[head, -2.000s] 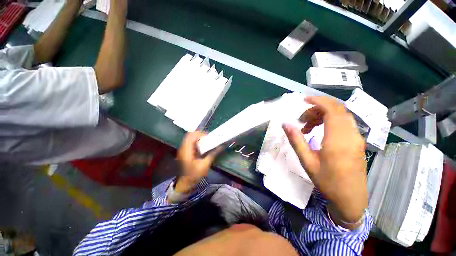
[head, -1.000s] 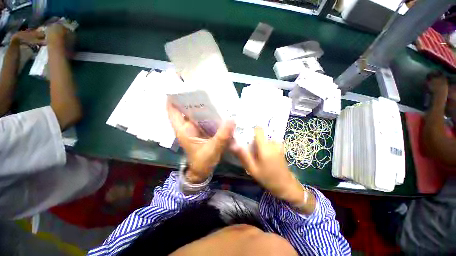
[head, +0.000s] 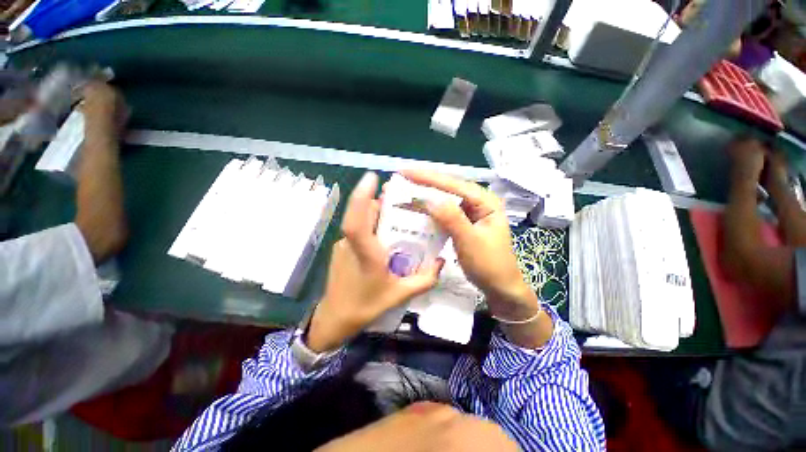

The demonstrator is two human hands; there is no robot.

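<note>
A white retail box with a purple oval picture and small dark print is held up in front of me. My left hand grips its left side and lower part, with the thumb across the front. My right hand holds it at the upper right, with fingers over its top end. Flat carton blanks lie under and behind the hands, partly hidden. Erected boxes lie side by side in a row at the left, with tabs sticking up.
Rubber bands lie right of the blanks, beside the spare carton stack. Small white blocks lie behind them. A loose box is beyond the pale rail. A grey post leans in. People's arms are at both sides.
The box, one second ago apparently with a large open flap, is now upright between both hands, its purple picture facing me. Both hands have closed around it. The view has shifted.
</note>
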